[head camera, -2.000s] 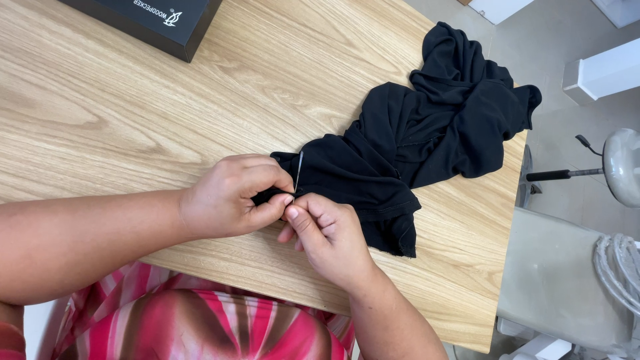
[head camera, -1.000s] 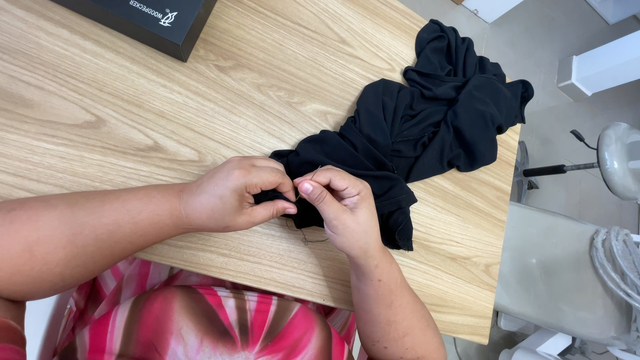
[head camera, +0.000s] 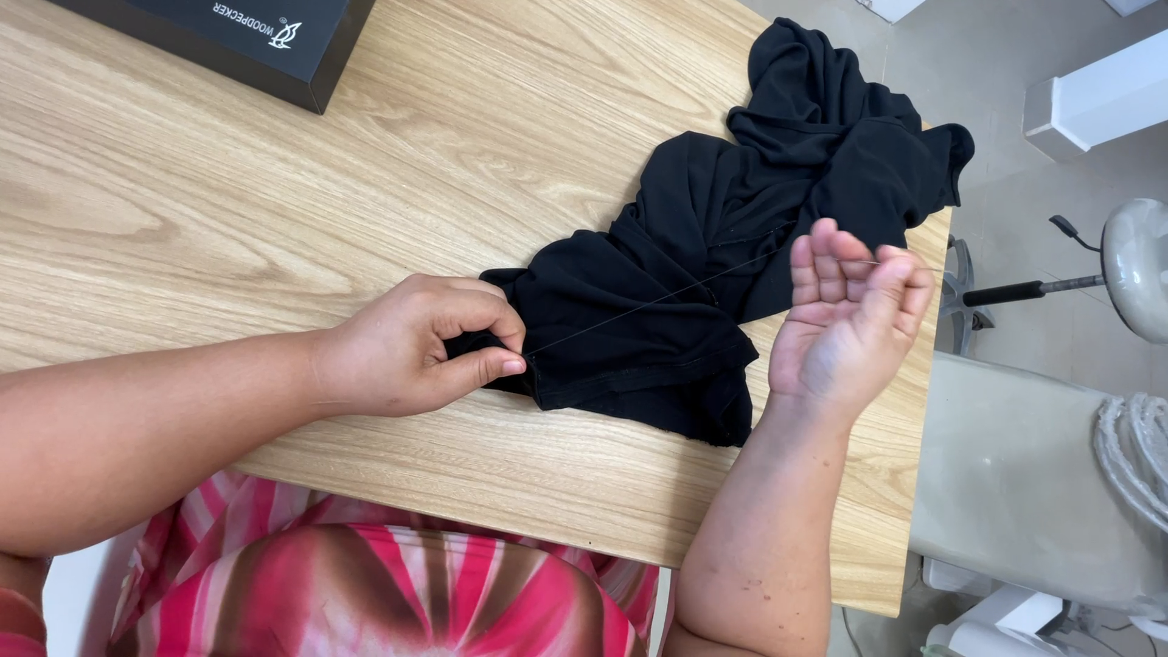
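Observation:
Black cloth (head camera: 639, 301) lies bunched across the wooden table, its lower left edge pinched between the thumb and fingers of my left hand (head camera: 424, 347). Out to the right, my right hand (head camera: 849, 315) is raised with its palm turned up. Its thumb and forefinger grip a thin sewing needle (head camera: 867, 262), mostly hidden by the fingers. A fine thread (head camera: 648, 302) runs taut from the cloth edge beside my left fingertips up toward my right hand. Where exactly it enters the cloth cannot be made out.
A black box (head camera: 265, 41) with white printing stands at the table's upper left. The wooden tabletop (head camera: 182, 192) ends at a right edge. Beyond it are a grey stool seat (head camera: 1136, 269), a pale padded surface (head camera: 1013, 474) and coiled clear tubing (head camera: 1136, 456). Pink patterned clothing is below.
My right hand has moved away from my left hand to the right, and the thread now stretches between them. My left hand has stayed at the cloth edge.

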